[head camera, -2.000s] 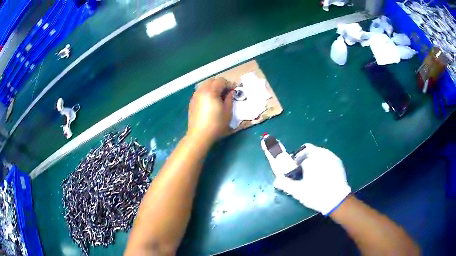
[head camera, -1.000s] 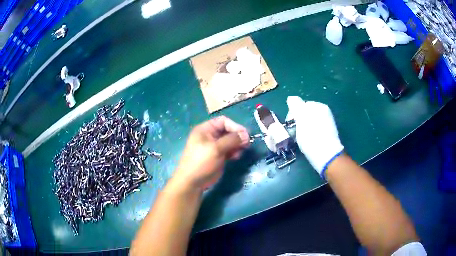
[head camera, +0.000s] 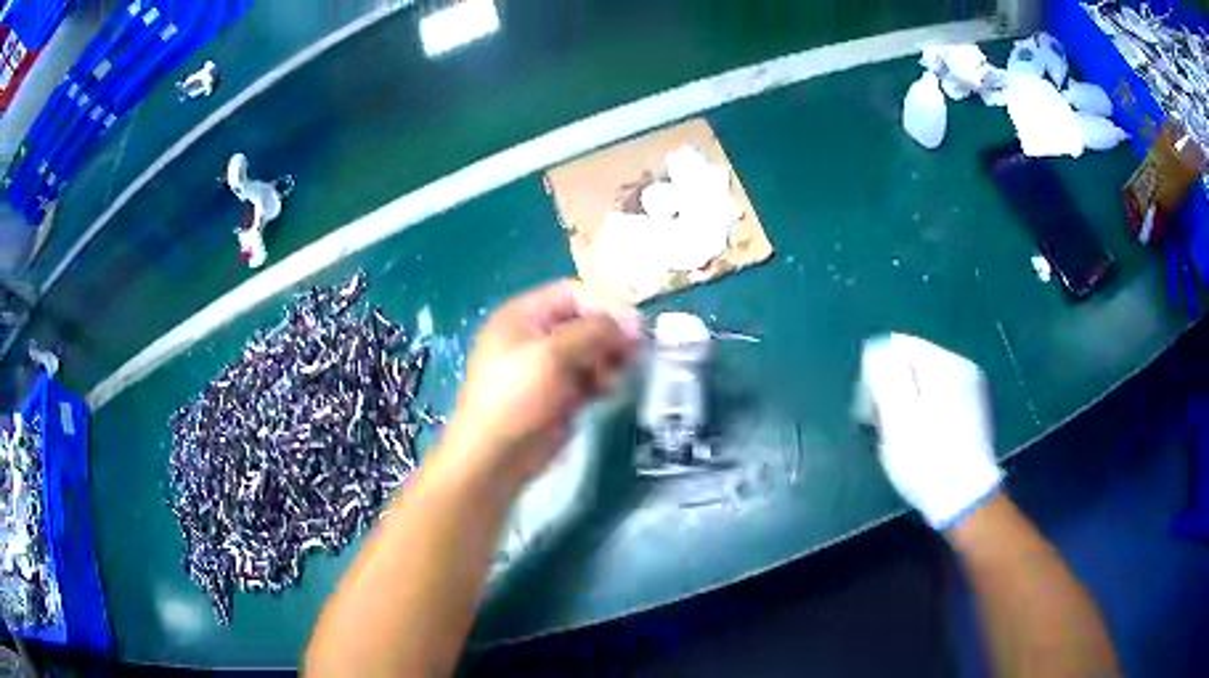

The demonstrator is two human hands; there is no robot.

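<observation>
A white unit (head camera: pixel 678 387) lies on the green bench in front of me, blurred, with thin metal parts around its lower end. My bare left hand (head camera: pixel 537 378) is just left of it, fingertips pinched near its upper end; blur hides whether they touch it or hold anything. My right hand (head camera: pixel 931 421), in a white glove with a blue cuff edge, is off to the right, apart from the unit, its fingers together; whether it holds something is hidden. A large pile of dark and silver pins (head camera: pixel 292 444) lies at left. White grease (head camera: pixel 670 225) covers much of the cardboard (head camera: pixel 583 199).
Behind a pale rail (head camera: pixel 458 199) the green conveyor carries white units (head camera: pixel 255 209). Blue crates stand at far left (head camera: pixel 77 517) and upper right (head camera: pixel 1081 60). Near the right one are crumpled white items (head camera: pixel 1041 113), a dark phone (head camera: pixel 1054 223) and an amber-orange item (head camera: pixel 1161 183).
My left hand came back from the cardboard to beside the unit. The unit was in my right hand, then between both hands; now my right hand has moved off to the right.
</observation>
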